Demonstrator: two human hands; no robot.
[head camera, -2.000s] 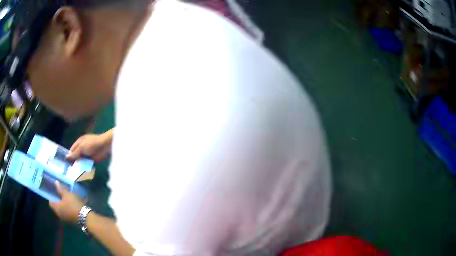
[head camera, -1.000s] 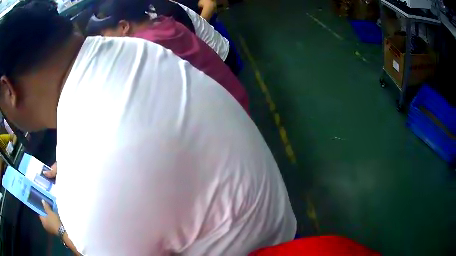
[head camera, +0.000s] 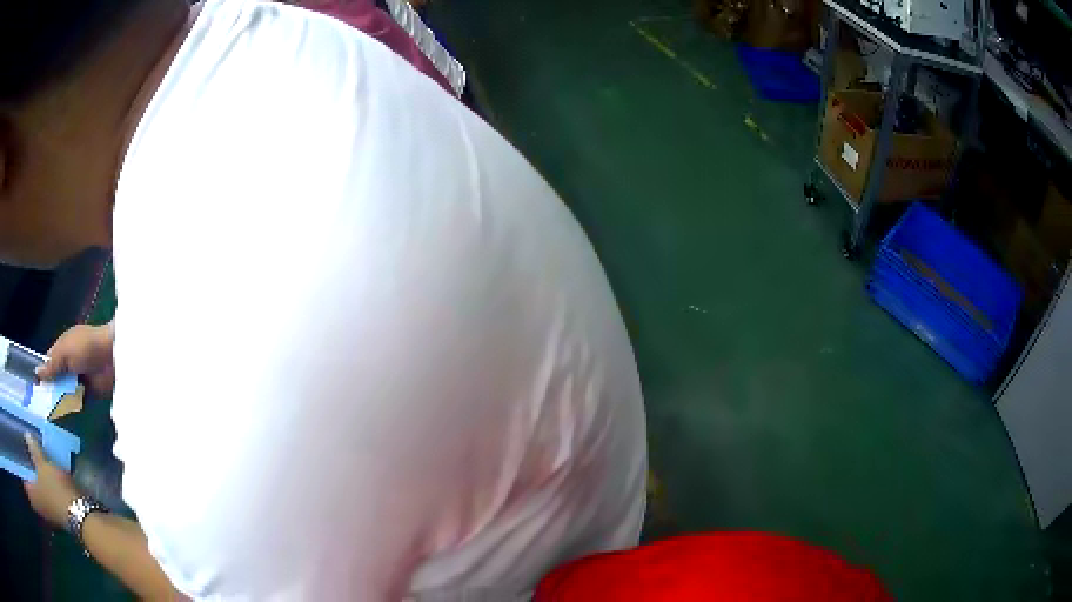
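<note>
Neither of my hands is in the picture. A red piece of clothing (head camera: 717, 570) shows at the bottom edge. Nearest in front of me is a person in a white shirt (head camera: 364, 318), bent forward and seen from behind. At the left edge this neighbour's two hands hold a white and light blue carton (head camera: 35, 441) with a dark printed panel and a small brown flap. The carton is cut off by the picture's edge. The neighbour wears a metal watch.
A green floor (head camera: 729, 388) with faded yellow lines lies at the right. A wheeled metal cart (head camera: 899, 53) carries a brown cardboard box (head camera: 917, 159) on its lower shelf. Stacked blue crates (head camera: 946, 294) stand beside it. Part of another person in dark red shows at the top.
The view has shifted to the right and down. The cart and crates now stand further left in the picture, and the neighbours in the row behind are mostly out of it.
</note>
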